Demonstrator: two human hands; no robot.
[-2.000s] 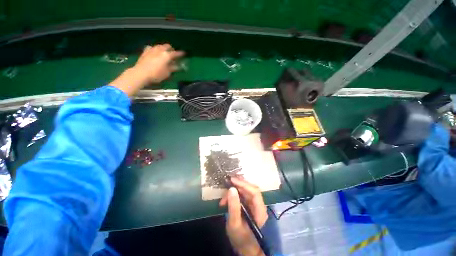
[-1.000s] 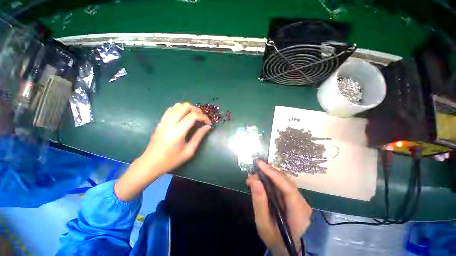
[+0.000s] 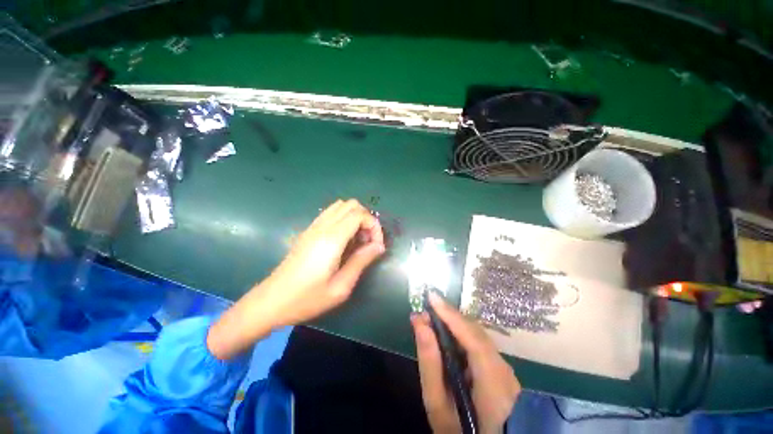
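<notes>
My right hand (image 3: 469, 373) holds the black soldering iron (image 3: 454, 366) like a pen, its front end at the near edge of a small circuit board (image 3: 430, 267). The board glares white and lies on the green mat. My left hand (image 3: 326, 263) is over the loose red components (image 3: 390, 227), thumb and fingers curled close together; whether it pinches a piece cannot be seen. Most of the red pile is hidden behind the fingers. A dense pile of small metal parts (image 3: 513, 292) lies on the pale sheet (image 3: 606, 318) to the right of the board.
The fume fan (image 3: 517, 153) and white cup (image 3: 600, 193) of silvery parts stand behind the sheet. The soldering station (image 3: 678, 246) with cables is at right. Foil pieces (image 3: 155, 199) lie left. Boards (image 3: 555, 59) lie on the green conveyor behind the rail.
My left hand came from the conveyor down to the red components, then moved slightly right over them. A board now lies under the iron. The view has shifted left.
</notes>
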